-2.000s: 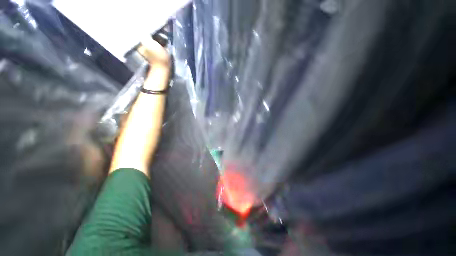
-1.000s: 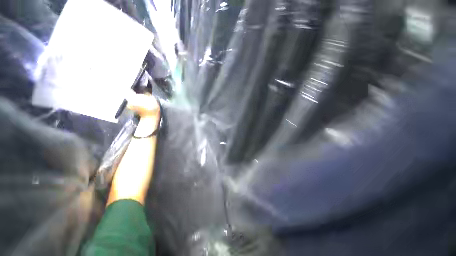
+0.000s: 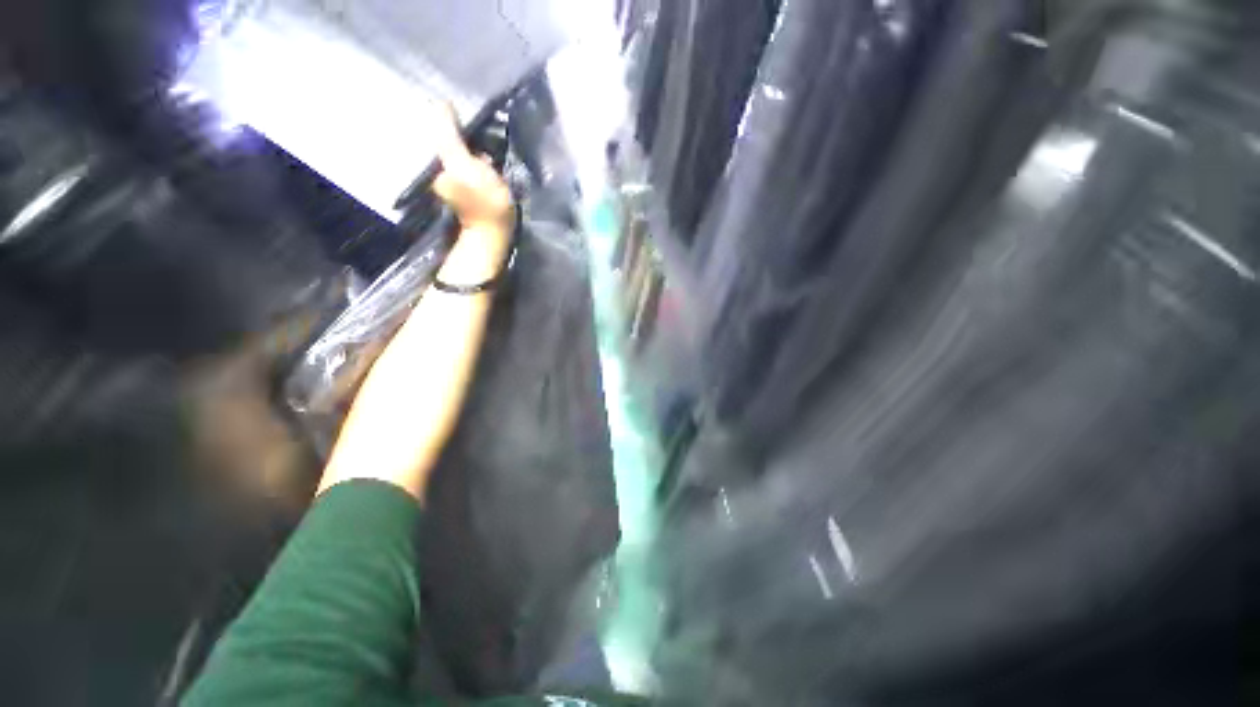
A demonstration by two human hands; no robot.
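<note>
My left hand [image 3: 477, 194] is at the upper left of centre, at the end of a bare forearm with a dark wristband and green sleeve. Its fingers hold the lower right edge of a white paper sheet [image 3: 325, 104]. The sheet is cut off by the top edge, partly glaring white and partly grey; no print is readable. A small black object [image 3: 491, 134] is at the fingers, too blurred to name. My right hand is not in view.
Dark garments under shiny clear film [image 3: 857, 318] rise close on the right. Wrinkled clear film [image 3: 366, 332] lies beside my forearm. A narrow green floor strip [image 3: 629, 483] runs between dark goods. A blurred brownish patch [image 3: 249, 428] is at left.
From one second ago, the sheet and my left hand have shifted up and right in view. The green floor strip now shows longer. The red patch seen two seconds ago is gone.
</note>
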